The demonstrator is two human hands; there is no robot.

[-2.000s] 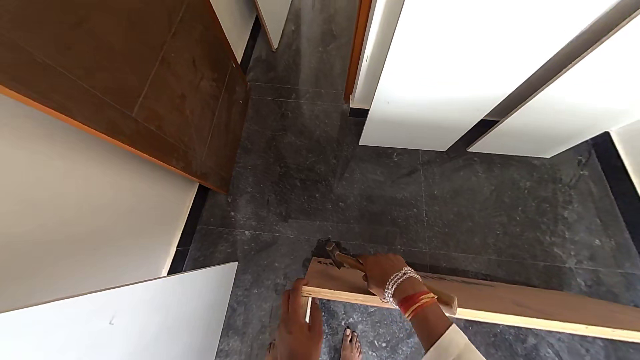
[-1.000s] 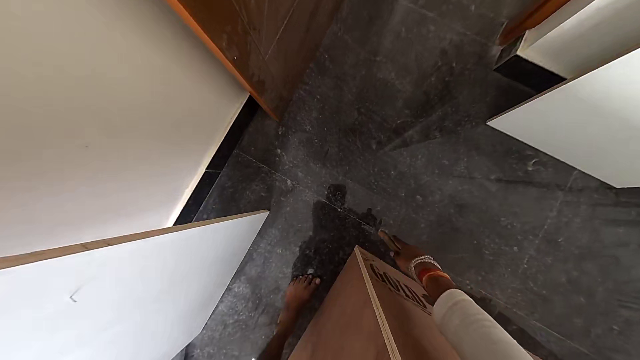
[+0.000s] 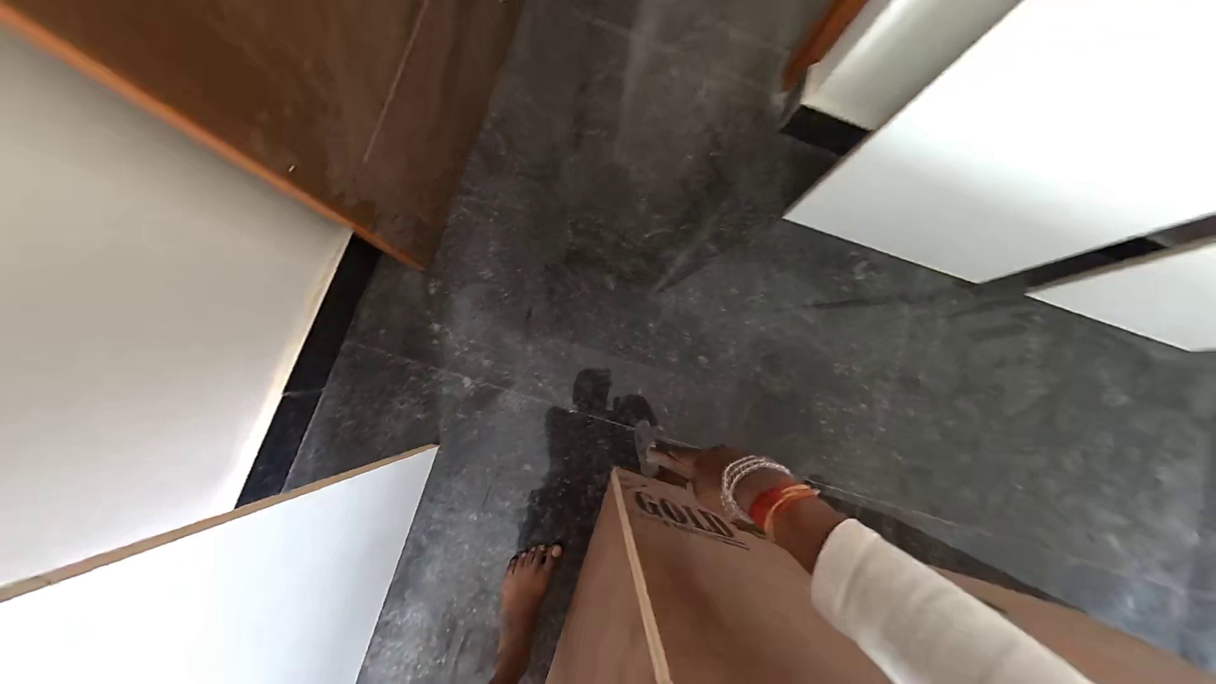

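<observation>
My right hand [image 3: 708,473], with beaded bracelets and red and orange threads at the wrist, is at the upper end of a brown plywood board [image 3: 712,589]. Its fingers are around a small hand tool [image 3: 648,448], whose blurred grey end sticks out past the fingertips; its exact kind is unclear. The board bears dark printing near that end, and its pale edge runs down toward the bottom of the view. The sleeved forearm crosses over the board. My left hand is out of view.
A bare foot [image 3: 527,579] stands left of the board on the dark tiled floor [image 3: 665,323]. White panels lie at lower left [image 3: 285,579] and upper right [image 3: 997,161]. A brown panel with an orange edge [image 3: 380,104] fills the upper left.
The board, earlier lying across the lower right, now extends toward the bottom of the view. My left hand, beside the board's end two seconds ago, is out of sight. The view has turned.
</observation>
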